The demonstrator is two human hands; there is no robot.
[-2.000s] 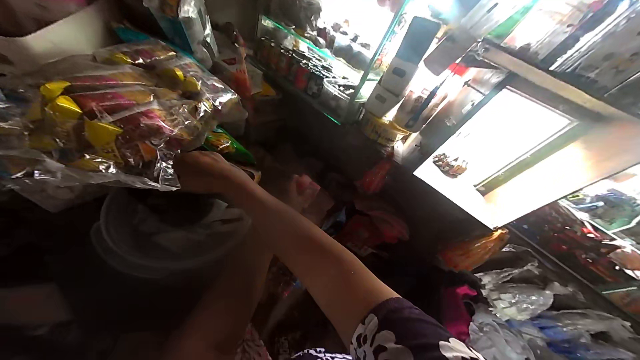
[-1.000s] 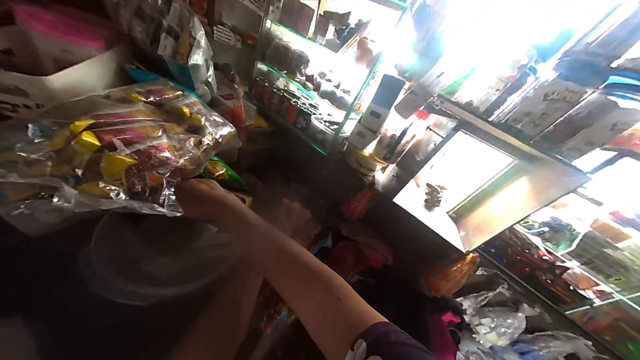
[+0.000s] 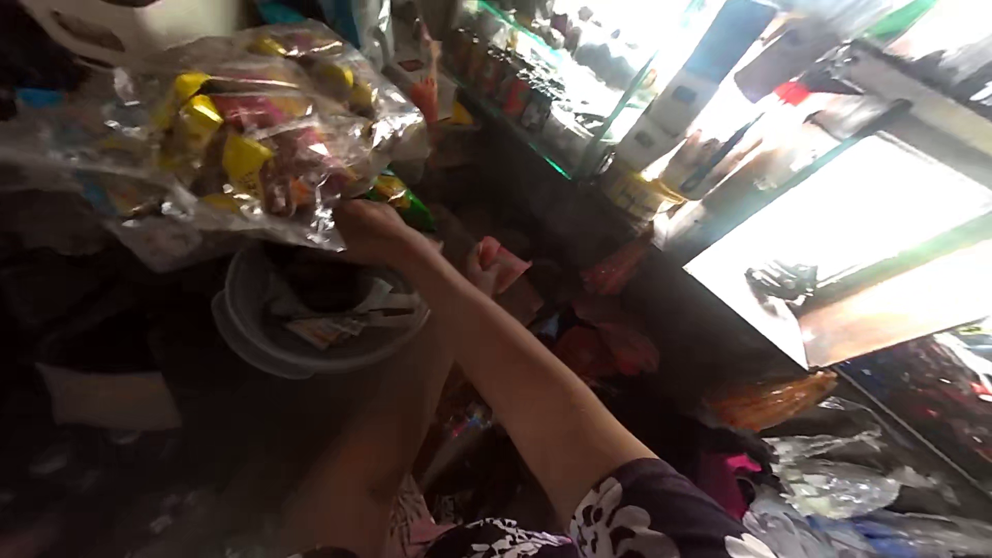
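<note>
My right hand is closed at the lower right corner of a clear plastic bag full of yellow and pink packets; its fingertips are hidden. My left hand, in shadow beyond my right forearm, holds a small pink piece, perhaps paper. Just below my right hand is a translucent plastic tub with a dark round thing and paper-like pieces inside. A green packet lies behind my right hand.
A lit glass display shelf holds small jars. A bright framed panel stands at the right. Orange plastic and crumpled clear bags lie at the lower right; a pale container is at the upper left.
My right hand has stayed at the corner of the bag. The contents of the tub and the pink piece in my left hand show more clearly now. The view has swung and tilted.
</note>
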